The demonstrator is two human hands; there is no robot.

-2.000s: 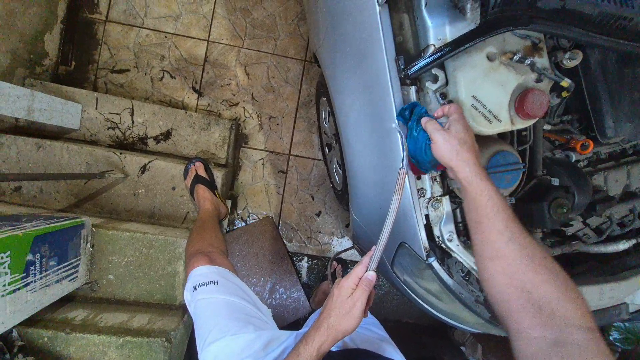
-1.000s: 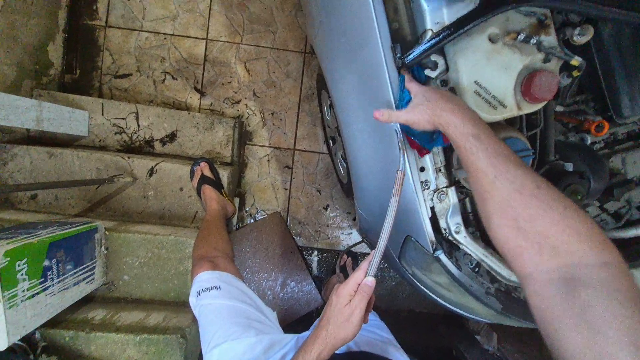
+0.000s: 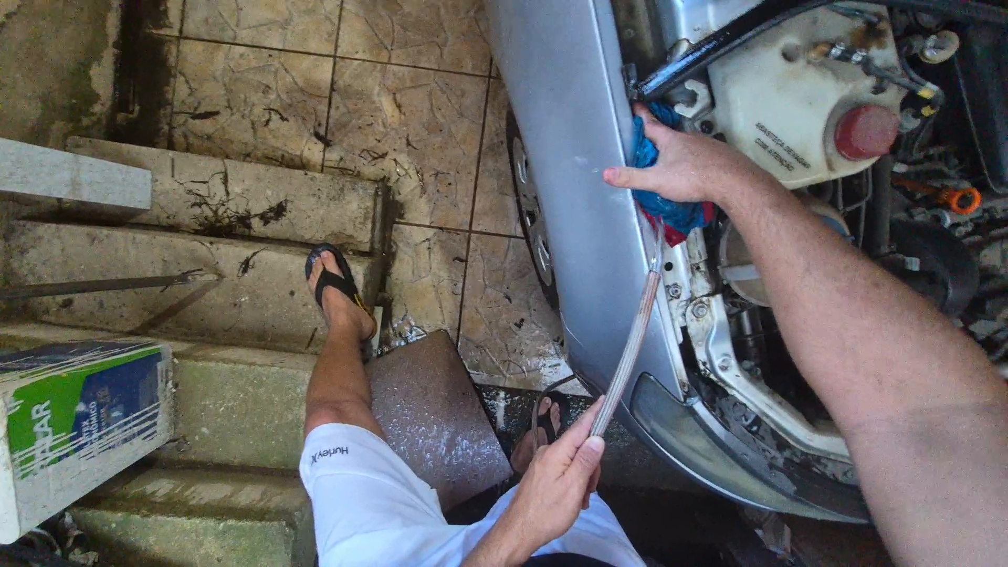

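Note:
My left hand (image 3: 555,476), low in the middle, grips the lower end of a braided hose (image 3: 626,366). The hose runs up along the edge of the silver car fender (image 3: 567,157). Its upper end meets a bunched blue and red cloth (image 3: 669,206) at the fender's inner edge, where the cloth hides it. My right hand (image 3: 677,161) lies on this cloth, thumb out over the fender; whether the fingers grip the cloth is hard to tell. Just right of it is a white plastic reservoir (image 3: 787,102) with a red cap (image 3: 866,131).
The engine bay fills the right side, with a black prop or strut (image 3: 709,51) above the cloth. A headlight (image 3: 669,417) sits at the front corner. Concrete steps (image 3: 236,291), a brown slab (image 3: 433,417) and a paint-marked container (image 3: 87,425) are on the left; tiled floor (image 3: 394,110) lies beyond.
Two seconds ago my right hand was closed on the blue cloth; its thumb now reaches out over the fender. My left hand still holds the hose.

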